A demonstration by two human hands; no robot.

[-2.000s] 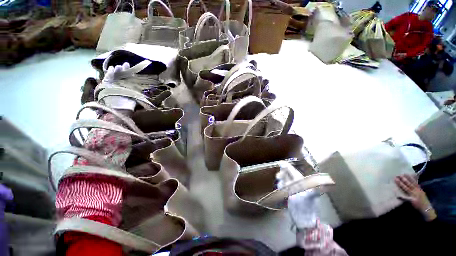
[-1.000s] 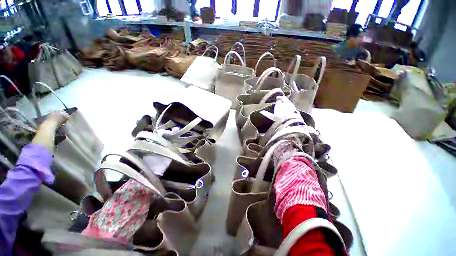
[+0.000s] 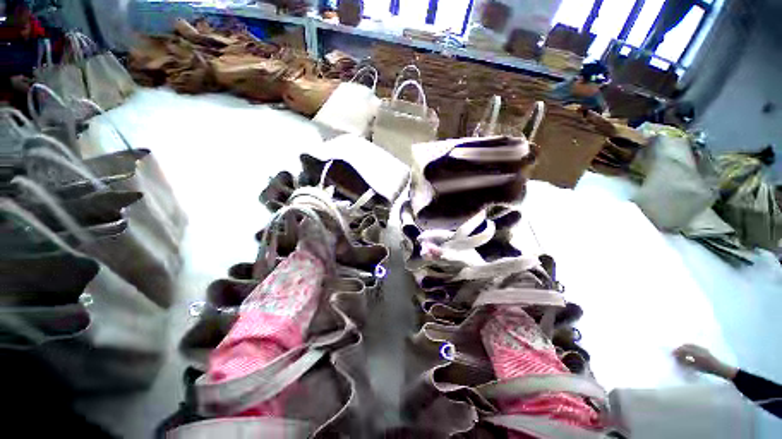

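Observation:
Two rows of open beige tote bags stand packed front to back, a left row (image 3: 347, 317) and a right row (image 3: 454, 373), with brown insides and small shiny rings near the rims. My left arm, in a pink-red floral sleeve cover (image 3: 274, 309), runs forward through the left row's handles; my left hand is hidden or blurred among them. My right arm, in a like sleeve cover (image 3: 519, 351), runs through the right row's handles. A small pinkish patch among the front loops may be my right hand; its fingers are unclear. A bag (image 3: 472, 176) at the right row's far end is tilted, dark mouth towards me.
The bags are on a white table (image 3: 600, 249). More totes (image 3: 146, 231) are close on the left, blurred. Upright totes (image 3: 407, 124) and a brown carton (image 3: 566, 146) line the far edge. Another person's hand (image 3: 703, 360) and a pale flat thing (image 3: 677, 411) are at the lower right.
Both arms now reach forward inside the handle loops, and the rows look more tightly bunched. The right row's far bag has tipped towards me. The purple sleeve at left has left view.

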